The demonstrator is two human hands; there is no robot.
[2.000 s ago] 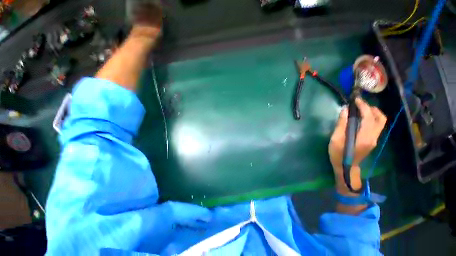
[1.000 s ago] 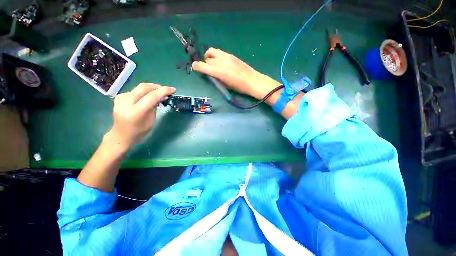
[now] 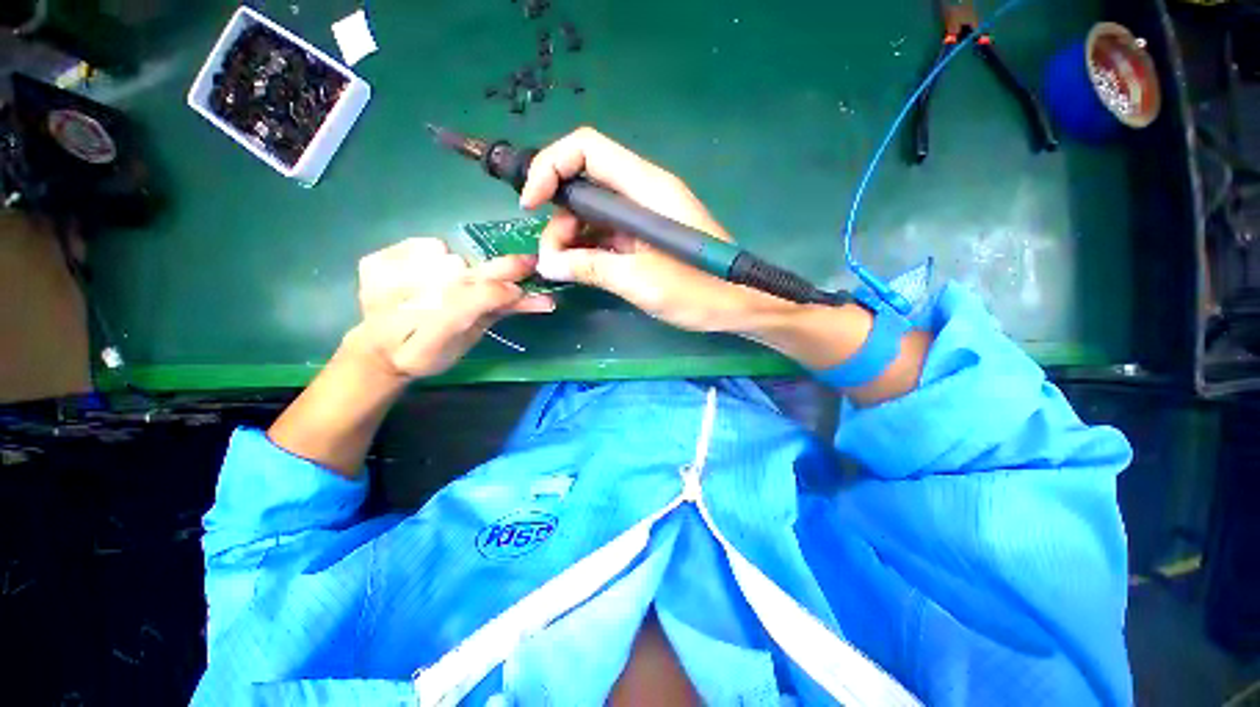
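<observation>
My left hand [image 3: 440, 307] holds a small green circuit board [image 3: 509, 238] above the mat, its plain green face showing. My right hand [image 3: 615, 228] holds the soldering iron [image 3: 650, 232] between thumb and forefinger, its metal tip pointing up and left. The fingers of my right hand also touch the board's right edge. My fingers hide part of the board. A thin strand of solder wire [image 3: 506, 340] shows below my left fingers. Small black components [image 3: 536, 72] lie loose on the mat beyond the iron.
A white parts tray [image 3: 312, 160] full of black pieces stands upper left, beside a white square [image 3: 355, 37]. Side cutters [image 3: 965, 31] and a blue reel [image 3: 1087, 94] are upper right. A black fan [image 3: 83, 136] is far left, a black bin [image 3: 1199, 207] far right. A blue cord [image 3: 868, 187] runs from my right wrist.
My hands have come together at the board, whose plain green face now shows. The iron has swung across, clear of the loose black pieces. The view has shifted, so the mat items sit higher.
</observation>
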